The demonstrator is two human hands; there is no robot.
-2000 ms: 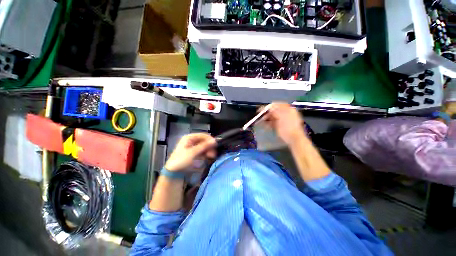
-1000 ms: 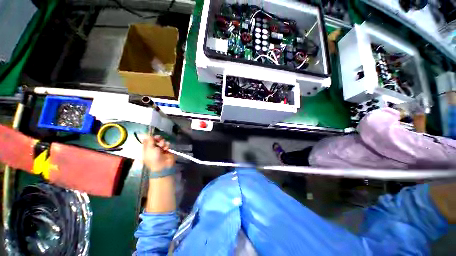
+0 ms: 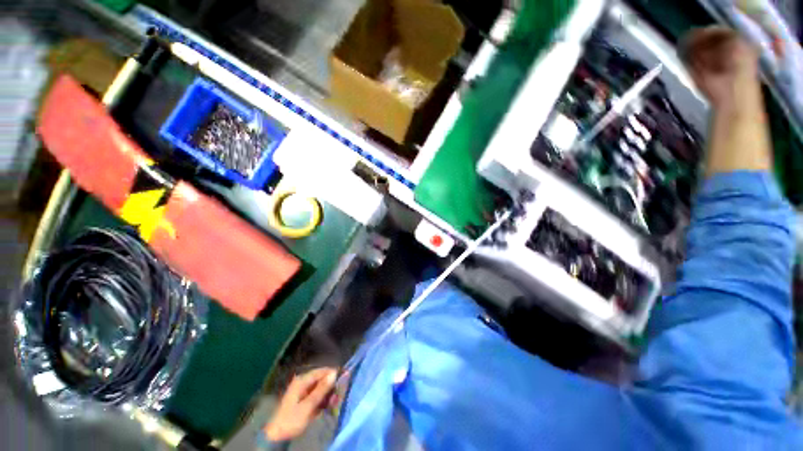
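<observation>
A long narrow white strip (image 3: 449, 269) runs taut and slanting from the lower middle over my blue clothing towards the upper right. A white length in line with it crosses above the open inverter housing (image 3: 504, 151). My left hand (image 3: 304, 403) is low in the picture, with its fingers closed on the strip's lower end. My right hand (image 3: 722, 66) is raised at the upper right beyond the housing. It is blurred, and whether it grips the strip's far end cannot be seen. The wiring box (image 3: 577, 295), with dark wires inside, is below the housing.
On the green side table (image 3: 242, 361) are a blue screw bin (image 3: 189, 132), yellow tape roll (image 3: 283, 225), red-orange foam pad (image 3: 224, 255) and bundle of black loops in clear plastic (image 3: 62, 326). A cardboard box (image 3: 374, 101) stands beyond. A red button (image 3: 434, 239) is on the bench edge.
The view has turned, so the bench slants. My right hand has come into view, raised at the upper right. My left hand is lower. The strip, level across the picture before, now slants upward.
</observation>
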